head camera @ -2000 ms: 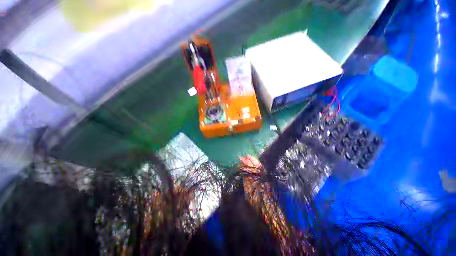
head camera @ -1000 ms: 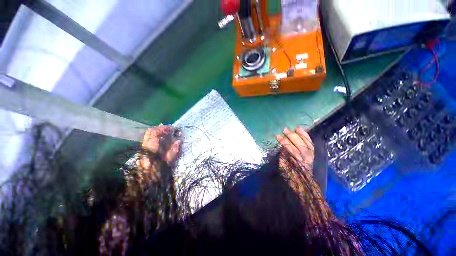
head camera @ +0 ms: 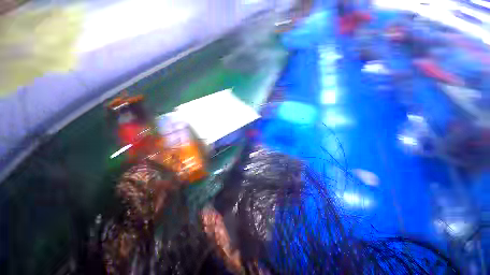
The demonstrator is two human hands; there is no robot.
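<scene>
The picture is badly blurred. The orange test fixture (head camera: 188, 161) stands left of centre with its red clamp grip (head camera: 131, 137). Its round nest cannot be made out. My left hand (head camera: 142, 185) seems to be the brownish patch behind hair at the fixture's near left side. My right hand (head camera: 216, 225) is a skin-coloured strip between the fixture and the dark parts tray (head camera: 271, 174), partly behind hair. Its fingers cannot be read. Whether either hand holds anything cannot be told.
A white instrument box (head camera: 217, 115) stands beyond the fixture on the green bench (head camera: 215, 70). A turquoise-topped bin (head camera: 297, 111) is past the bench edge. The blue floor (head camera: 344, 161) fills the right, with blurred shapes at the upper right. Dark hair covers the bottom.
The view has swung: the fixture now shows further left and lower, and more floor shows. The silvery mat is no longer visible. The hands have become blurred and harder to see.
</scene>
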